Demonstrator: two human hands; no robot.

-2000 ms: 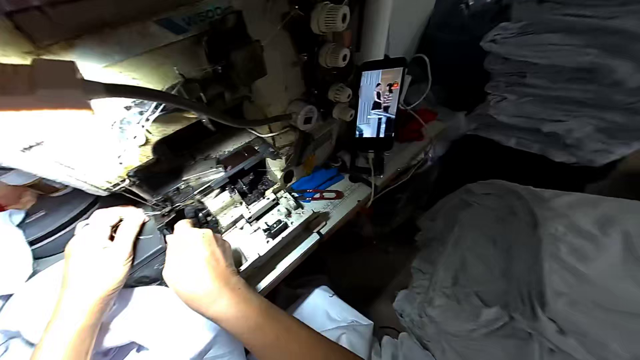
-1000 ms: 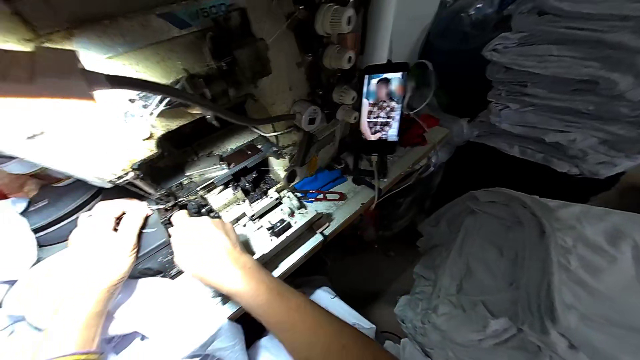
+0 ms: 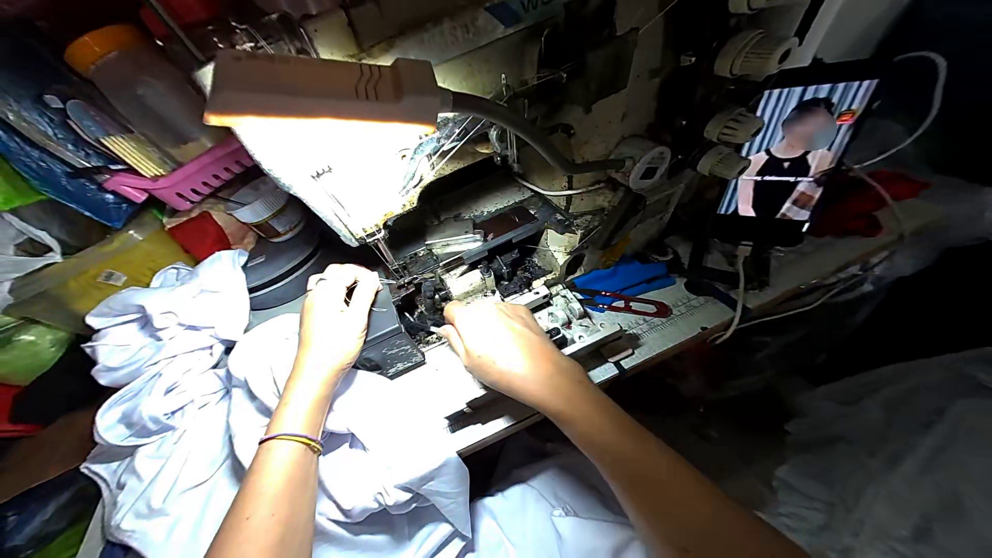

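Note:
An industrial overlock sewing machine (image 3: 465, 35) has its lower looper area (image 3: 504, 271) exposed under a bright lamp (image 3: 322, 89). My left hand (image 3: 341, 310) is at the needle side, over a grey metal cover (image 3: 384, 333), with a thin metal tool, perhaps tweezers, at its fingertips. My right hand (image 3: 496, 341) reaches into the looper area from the front; a small thin item shows near its thumb, but its fingertips are partly hidden and its grip is unclear. White fabric (image 3: 349, 449) lies bunched under and beside my left forearm.
Red-handled thread snips (image 3: 632, 304) and a blue cloth-like item (image 3: 620, 280) lie on the table at the right. Behind them stands a phone (image 3: 790, 155) with a cable. A pink basket (image 3: 186, 182) and a lidded jar (image 3: 147, 85) are at the left; grey fabric (image 3: 891, 442) is at the lower right.
The view has swung left, bringing the lamp head and pink basket into sight. Both hands stay at the machine's looper area. The picture on the phone has changed.

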